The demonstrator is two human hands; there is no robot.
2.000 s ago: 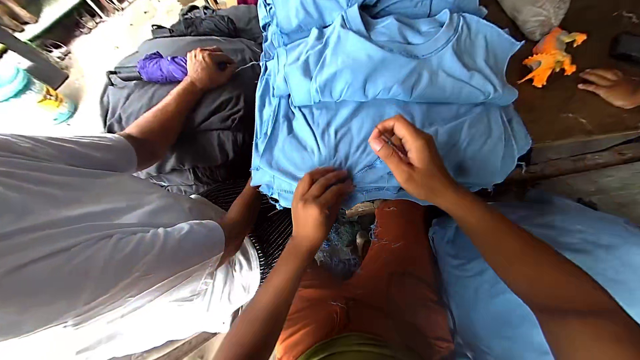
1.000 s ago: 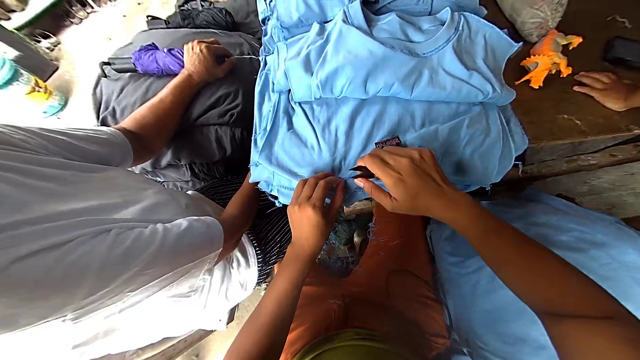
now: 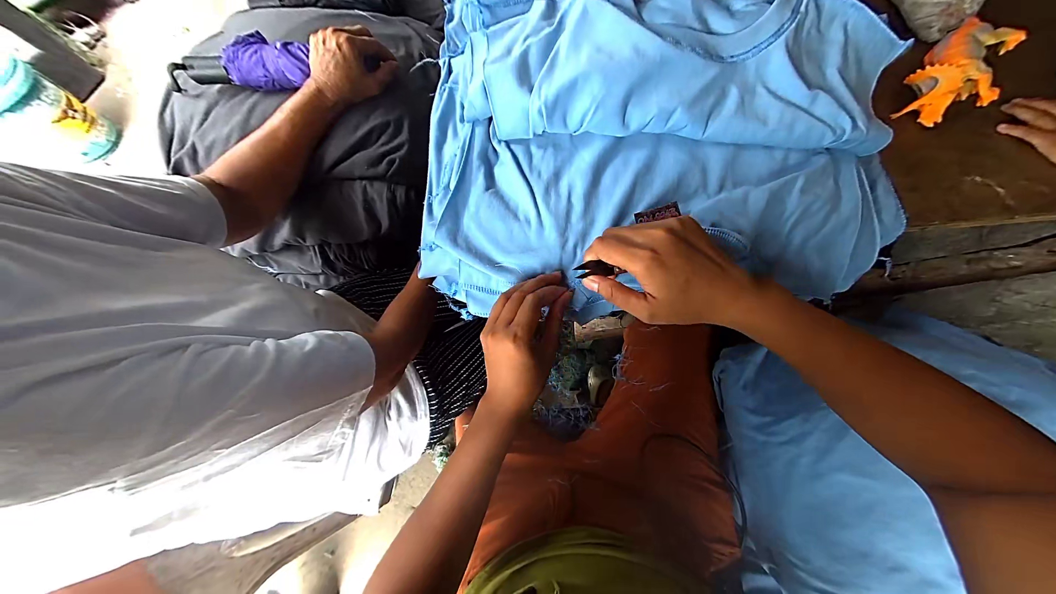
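Observation:
Light blue knit garments (image 3: 610,190) lie piled in front of me, with loose threads along their edges and a neckline at the far side. My left hand (image 3: 524,338) pinches the near hem of the top garment between thumb and fingers. Just to its right, my right hand (image 3: 668,272) grips small dark thread snips (image 3: 598,269), whose pointed tips face left toward the hem. A small dark label (image 3: 657,213) with writing shows on the cloth just beyond my right hand.
At left, a person in a white shirt (image 3: 148,330) rests a hand (image 3: 346,66) on dark cloth (image 3: 371,157) beside a purple folded umbrella (image 3: 268,63). An orange toy dinosaur (image 3: 957,70) and another person's hand (image 3: 1035,124) are at upper right. More blue cloth (image 3: 833,470) lies at lower right.
My right hand has come down and left toward the hem, near my left hand. The dark label, not visible two seconds ago, now shows beyond my right hand.

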